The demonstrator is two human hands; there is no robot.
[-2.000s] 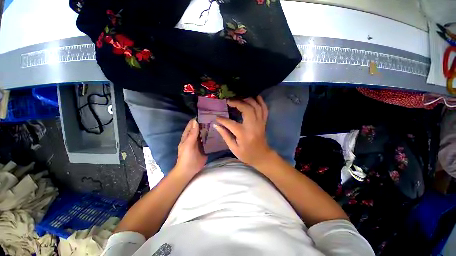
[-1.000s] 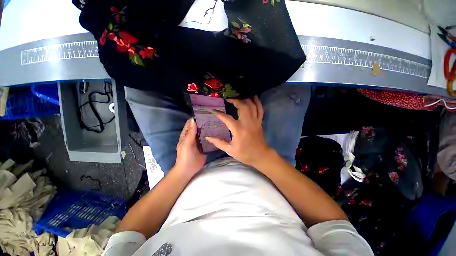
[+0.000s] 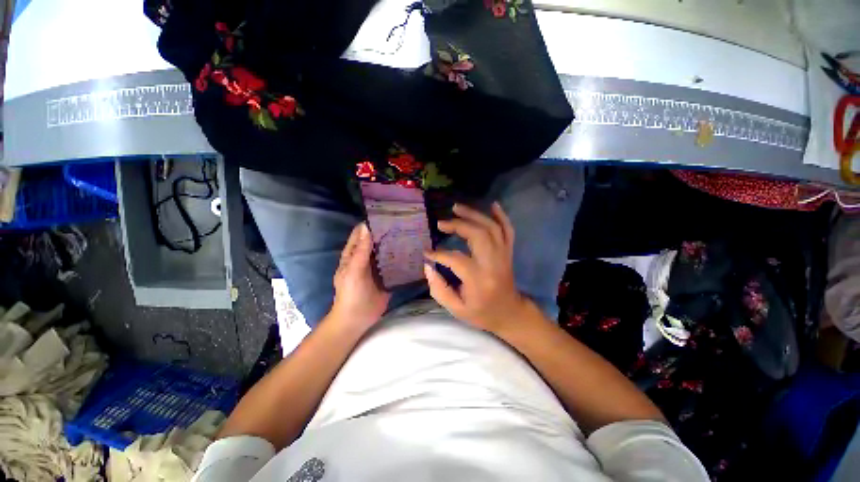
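A mobile phone (image 3: 400, 240) with a lit pinkish-purple screen is upright over my lap. My left hand (image 3: 357, 279) holds it at its left and lower edge. My right hand (image 3: 477, 263) is at the phone's right side with fingers bent and apart; its thumb is close to the screen's right edge, and I cannot tell if it touches. A black floral garment piece (image 3: 377, 118) with red roses and green leaves lies on the table and hangs over its front edge, just above the phone's top.
The table's front edge carries a ruler scale (image 3: 688, 111). Red and orange ring handles (image 3: 846, 136) lie at the far right. Under the table is an open grey drawer (image 3: 179, 296) with a cable. A blue crate (image 3: 151, 400) and cream cloth are at lower left; dark floral pieces (image 3: 698, 377) at right.
My right hand has moved right, off the phone's screen, and its fingers have spread. My left hand still holds the phone. The garment piece shows hardly any change.
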